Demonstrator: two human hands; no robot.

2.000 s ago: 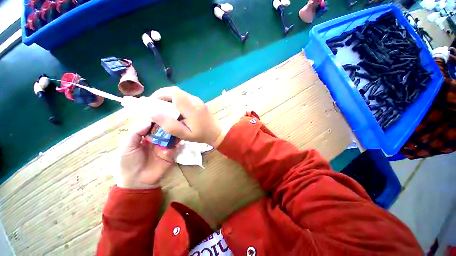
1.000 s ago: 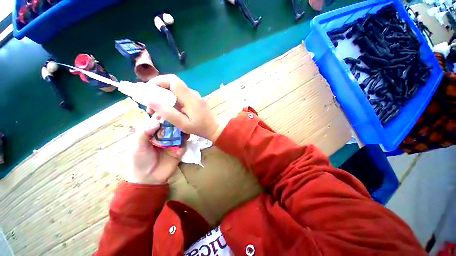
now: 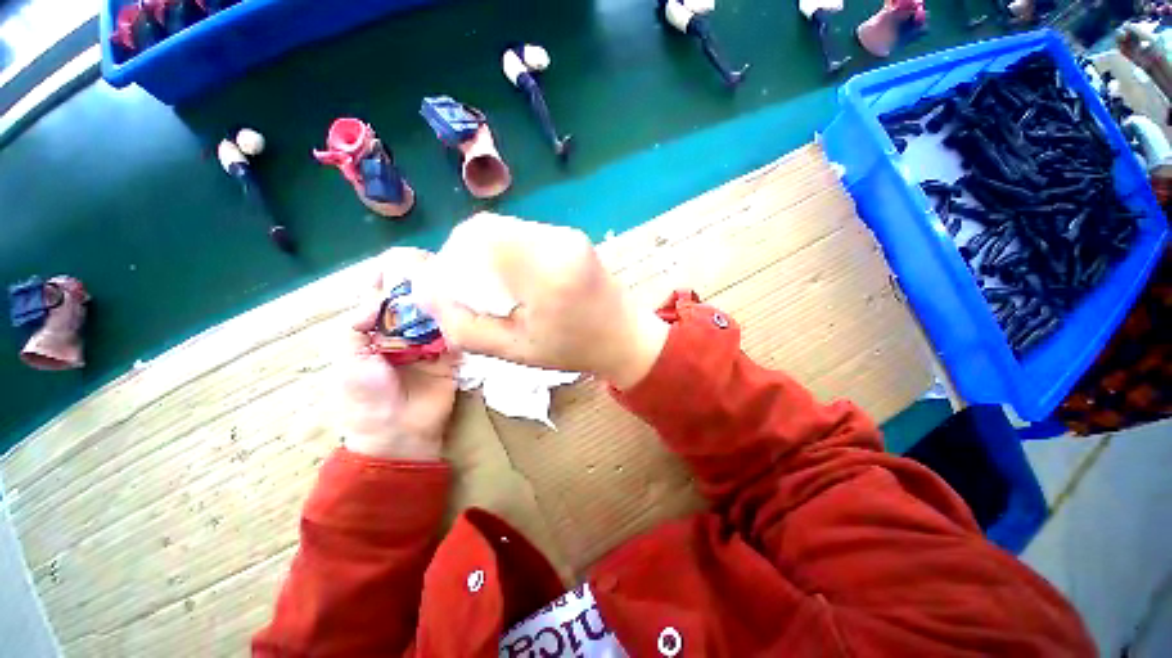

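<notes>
My left hand (image 3: 396, 392) holds a small figurine body (image 3: 409, 328) with a blue-black checked panel and red edge, above the cardboard mat (image 3: 244, 437). My right hand (image 3: 566, 289) is closed around the white glue bottle (image 3: 482, 251), close against the body. The bottle's outline is washed out, and its thin nozzle cannot be made out between the hands. A crumpled white tissue (image 3: 521, 390) lies on the cardboard just below my right hand.
The green belt (image 3: 347, 276) carries more bodies (image 3: 481, 161) and black-legged parts (image 3: 261, 186). A blue tray of black parts (image 3: 1028, 193) stands at right, with a darker blue crate (image 3: 1015, 501) below. A blue tray of red-topped parts (image 3: 174, 77) is at upper left. Another person's checked sleeve (image 3: 1116, 386) shows at right.
My right hand has turned, and the nozzle no longer sticks out over the belt. The body has tilted in my left hand. The belt parts appear further right, and another body shows at left.
</notes>
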